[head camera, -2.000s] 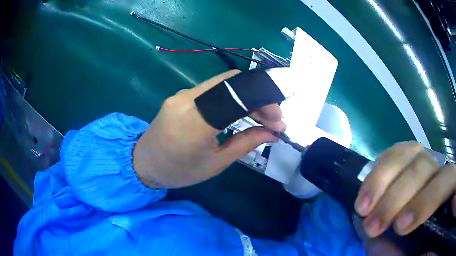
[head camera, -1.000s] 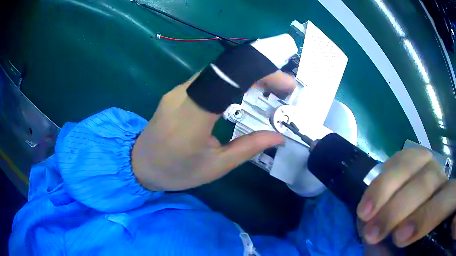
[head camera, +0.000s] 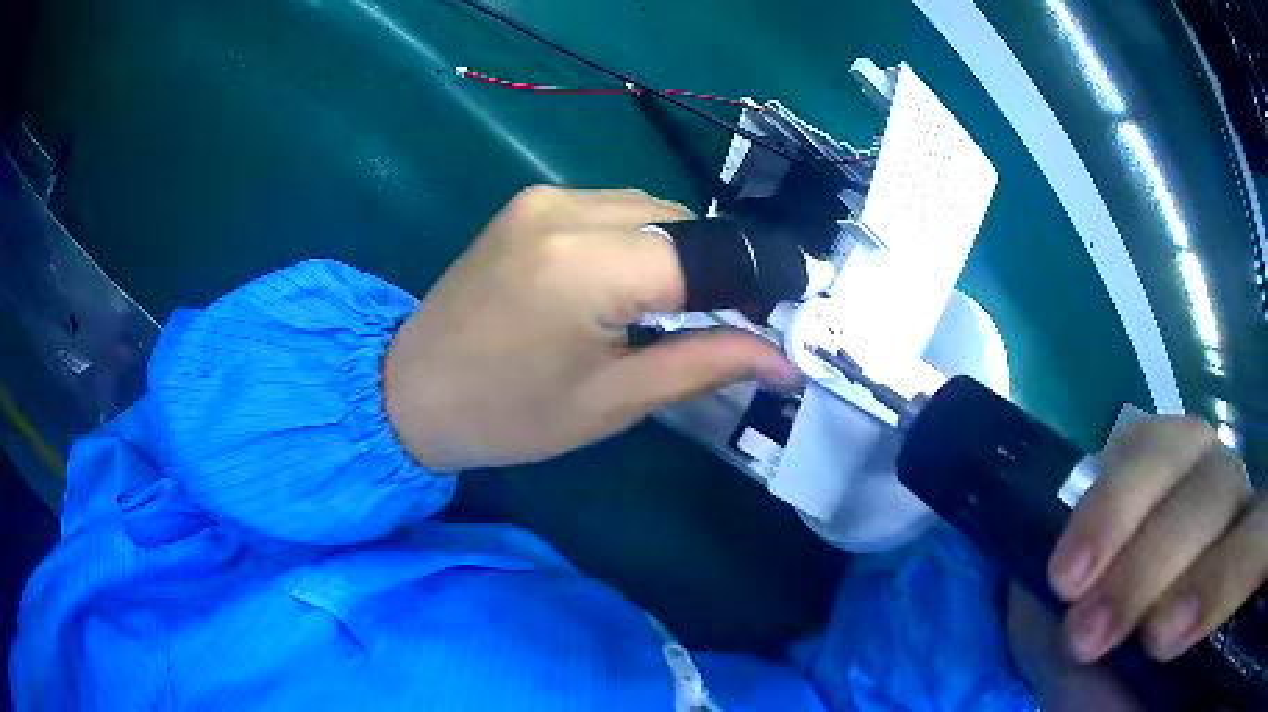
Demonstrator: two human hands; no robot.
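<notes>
The white housing (head camera: 929,188) lies in front of me, its perforated face tilted up, with dark parts inside. The white base (head camera: 973,348) shows beside and below it. My left hand (head camera: 584,327), with a black wrap on a finger, has its thumb and wrapped finger at the round white pivot joint (head camera: 818,334), gripping around it. My right hand (head camera: 1161,543) is closed around the black electric screwdriver (head camera: 994,459). Its steel bit points at the pivot joint, with the tip at its face. Any screw there is too small to tell.
Red and black lead wires (head camera: 556,89) trail from the housing to the upper left over the green surface (head camera: 278,153). A white strip (head camera: 1085,195) curves along the right. A metal edge (head camera: 84,334) is at the far left. My blue sleeves fill the bottom.
The housing and base have shifted slightly right. My left thumb and wrapped finger have closed in at the pivot joint. The screwdriver has moved a little right with my right hand.
</notes>
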